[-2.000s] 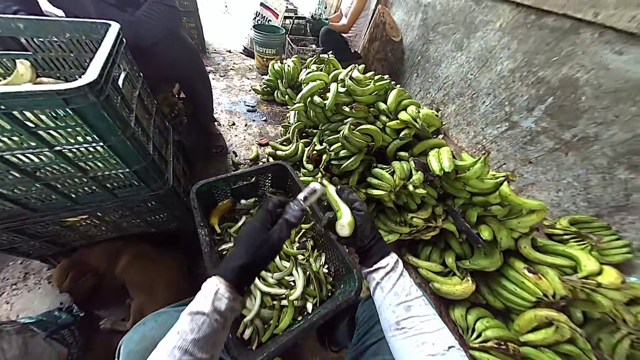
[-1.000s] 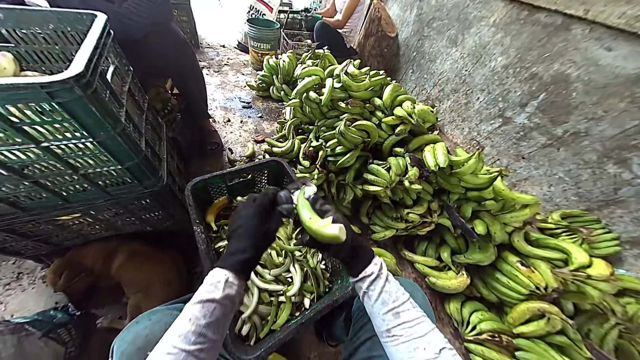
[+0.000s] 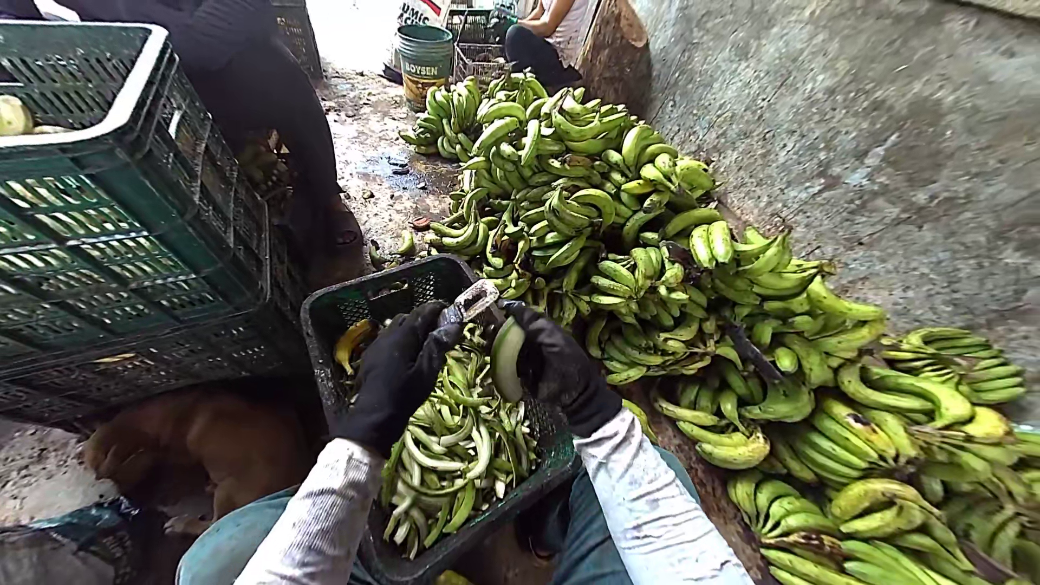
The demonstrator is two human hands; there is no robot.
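Both my hands wear black gloves and meet above a dark plastic crate. My left hand is closed around the handle of a peeler, its pale metal head pointing up and right. In my right hand is a partly peeled green banana, its pale side facing left. The peeler's head is just above the banana's upper end; whether they touch I cannot tell. Green and white banana peels fill much of the crate, and a yellow banana piece lies at its left side.
A long heap of green bananas runs beside a concrete wall. Stacked green crates stand at left, a brown dog lying below them. A person in dark clothing is behind; another person sits near a bucket.
The banana in my right hand has turned from slanting across between my hands to nearly upright. The peeler's head, largely hidden a second ago, now shows above it.
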